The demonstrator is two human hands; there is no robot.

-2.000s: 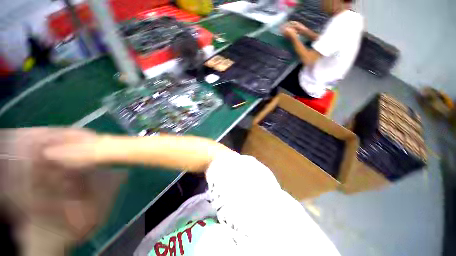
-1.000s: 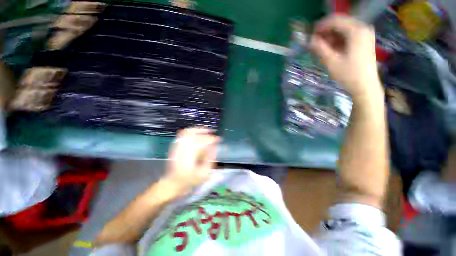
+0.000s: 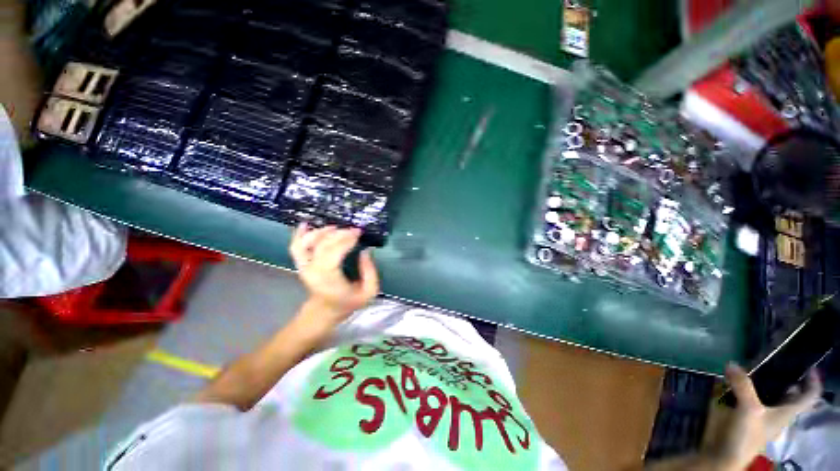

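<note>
My left hand point(image 3: 330, 267) is at the near right corner of a large black blister tray point(image 3: 267, 101), fingers curled. Something dark shows between its thumb and fingers; whether that is the tray's corner or a separate thing is unclear. My right hand point(image 3: 764, 419), low at the right edge of the picture, is closed around a dark, phone-like slab point(image 3: 799, 357), which is tilted. A clear compartmented tray point(image 3: 635, 189) crowded with green boards and white rings lies between the hands, touched by neither.
Gold housings point(image 3: 76, 101) lie along the black tray's left side. A board point(image 3: 576, 28) lies at the back. A round black fan point(image 3: 799, 170) and a red bin point(image 3: 737, 106) stand right. Another black tray point(image 3: 778, 276) is beyond. Another person's sleeve point(image 3: 55, 244) is left, above a red stool point(image 3: 138, 281).
The view has swung back over the bench and steadied. My right hand has moved from above the boards tray to the lower right and now holds the dark slab. My left hand remains near the black tray.
</note>
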